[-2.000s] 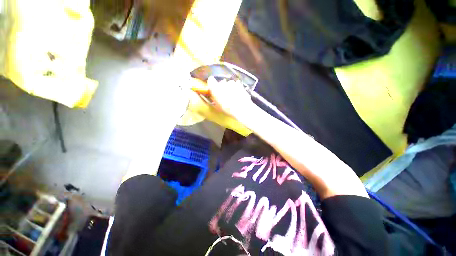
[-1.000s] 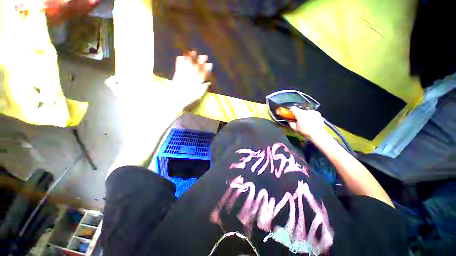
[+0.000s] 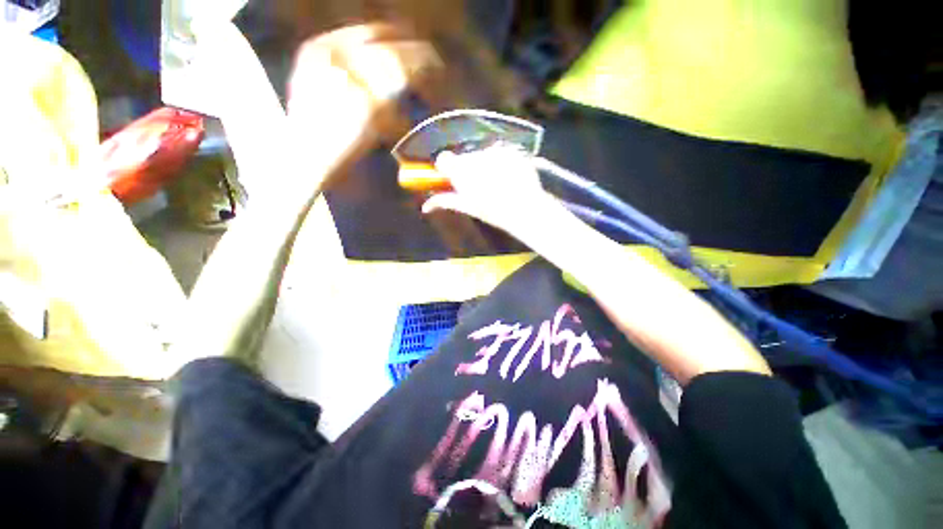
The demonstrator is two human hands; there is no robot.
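The black trousers [image 3: 703, 186] lie on the yellow pressing cover [image 3: 744, 72], with one leg running to its narrow end at the right. My right hand [image 3: 486, 181] is closed on the orange handle of the steam iron [image 3: 465, 132], over the left-middle part of the dark cloth. Whether its plate touches the cloth cannot be told. My left hand [image 3: 357, 72] is at the upper left over the dark cloth, blurred and overexposed. Its fingers are unclear, and I cannot tell if it holds cloth.
The blue iron hose [image 3: 724, 289] trails to the lower right. A blue crate [image 3: 424, 336] is below the cover's near edge. A shiny red object [image 3: 155, 150] is at the left by a yellow-covered shape [image 3: 62, 238]. Light blue cloth [image 3: 884, 222] hangs at the right edge.
The iron in my right hand has moved left and up from the cover's near edge. My left hand has moved up and slightly left. The trouser leg now lies straighter across.
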